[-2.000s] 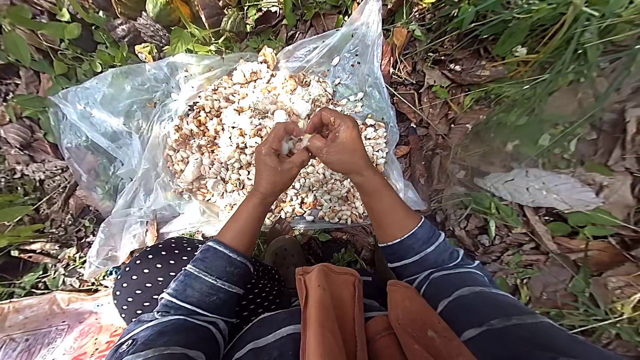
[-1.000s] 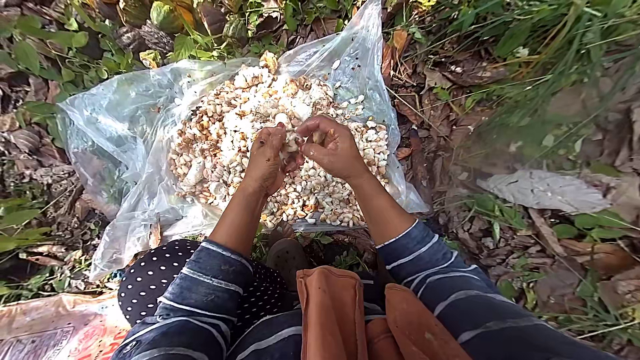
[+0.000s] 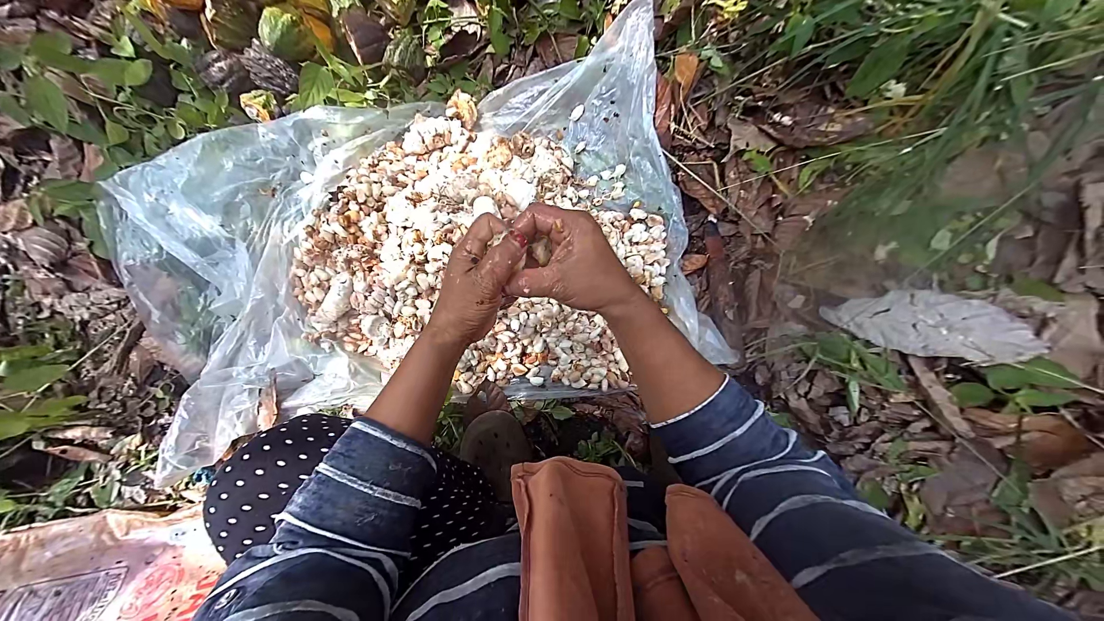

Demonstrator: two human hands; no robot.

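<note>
A heap of wet, whitish cacao beans [image 3: 388, 250] lies on a clear plastic sheet [image 3: 216, 224] spread on the ground. Above the heap's middle my left hand [image 3: 479, 280] and my right hand [image 3: 569, 259] meet, thumbs and fingertips together. Between them they pinch a small pale clump of beans [image 3: 541, 250], largely covered by the fingers. A small red spot shows where the fingertips touch. Both hands look wet, with bits of pulp on the skin.
Cacao pods [image 3: 285, 33] lie among leaves at the top left. A printed sack [image 3: 103, 565] is at the lower left, beside a polka-dot cloth [image 3: 267, 483]. A shoe [image 3: 494, 444] stands below the sheet. A large dry leaf [image 3: 936, 326] and grass are on the right.
Both hands stay together over the heap while their fingers shift around the small clump. The heap and the sheet look much the same.
</note>
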